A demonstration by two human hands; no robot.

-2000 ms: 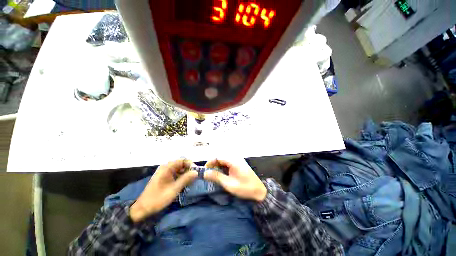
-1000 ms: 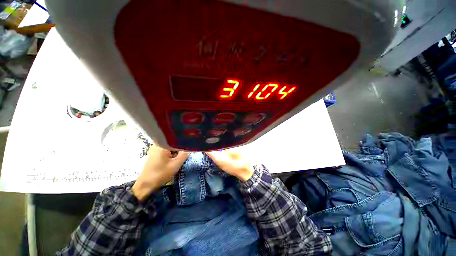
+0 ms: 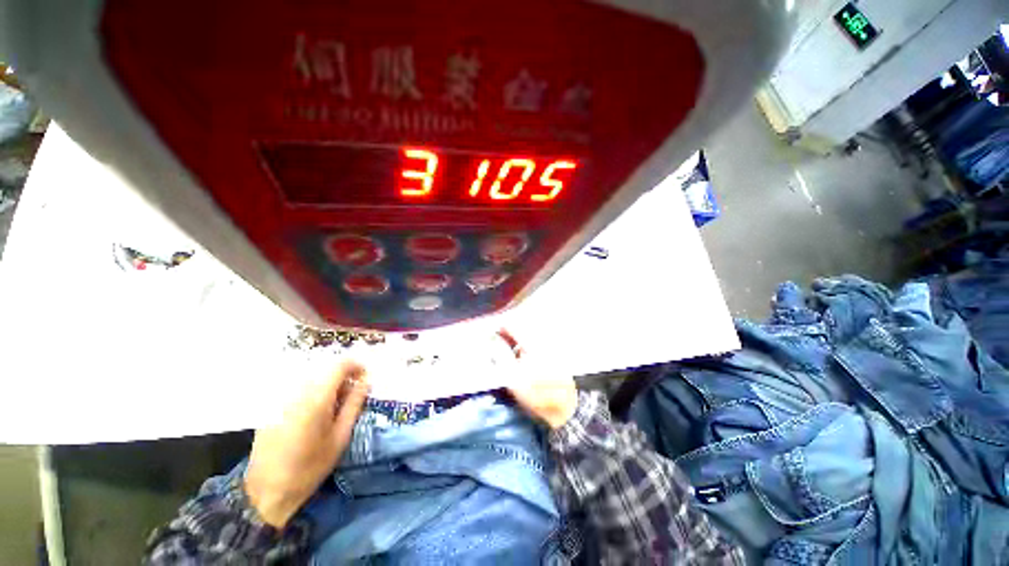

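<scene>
The blue denim jeans (image 3: 443, 470) lie on my lap, their top edge at the table's front edge. My left hand (image 3: 304, 437) is at the left end of that edge, blurred, with its fingers near the cloth; its hold is unclear. My right hand (image 3: 537, 381) is at the right end, with fingertips on the white table. The white button attaching machine (image 3: 387, 221) with its red panel hangs over the work. Its display reads 3105. Brassy button caps (image 3: 332, 337) lie below the head, partly hidden.
A large pile of blue denim (image 3: 819, 431) is at the right beside the table (image 3: 133, 365). A small dark strip (image 3: 595, 253) lies on the table's right. A round dish (image 3: 149, 257) is partly hidden at the left. A blue item (image 3: 699, 194) is at the right edge.
The display has gone from 3104 to 3105. My hands have moved apart from the middle, and the jeans' top edge is spread between them. The view has shifted closer under the machine head.
</scene>
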